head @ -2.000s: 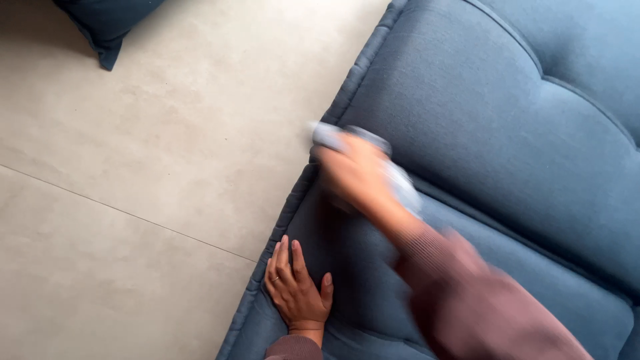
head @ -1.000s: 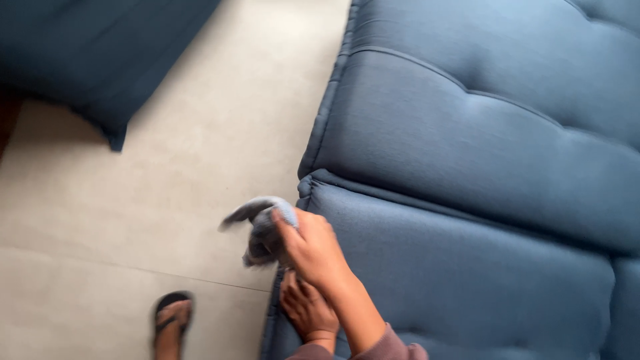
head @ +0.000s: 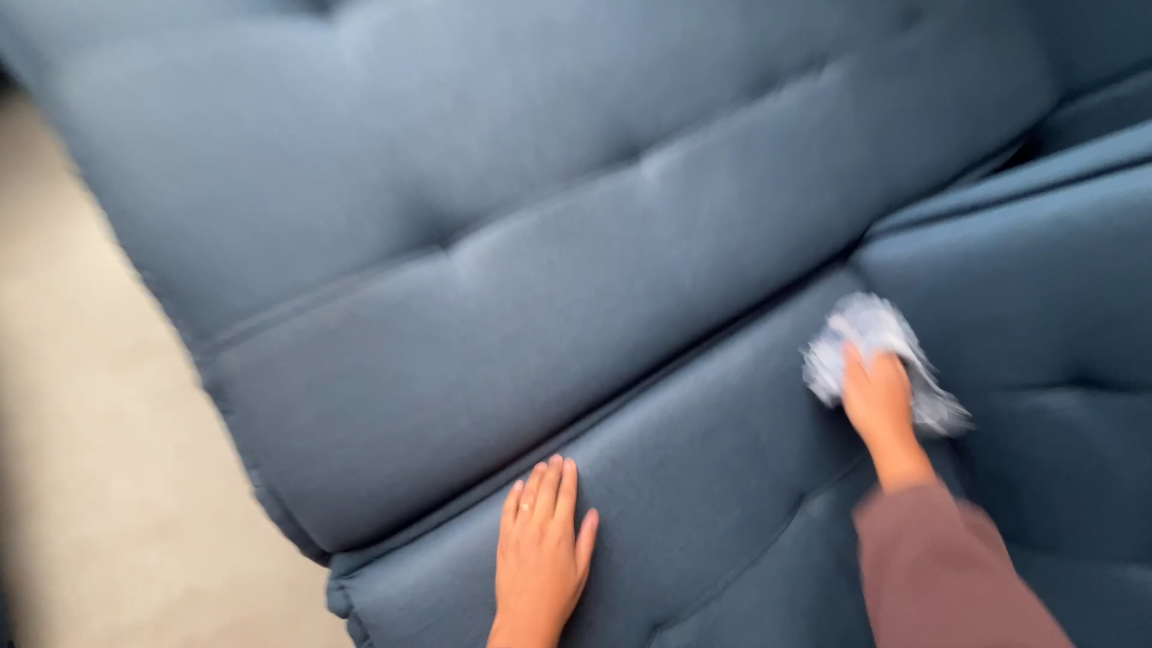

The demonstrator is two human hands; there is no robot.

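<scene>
A crumpled light grey-blue cloth [head: 864, 328] is gripped in my right hand [head: 877, 396], over the inner part of a blue tufted sofa cushion [head: 720, 486] near its corner with the part at the right. Cloth and hand are blurred. My left hand [head: 543, 549] lies palm down on the same cushion, close to its seam, with a ring on one finger and nothing held.
Another blue tufted cushion [head: 576, 297] spans the upper part of the view, past a dark gap. At the right rises a further padded sofa section [head: 1035, 297]. The pale floor [head: 135, 468] shows at the left.
A second ago my right hand held the cloth by the sofa's outer edge; now it is deep over the cushion. My left hand is further in from that edge. The view has swung towards the sofa.
</scene>
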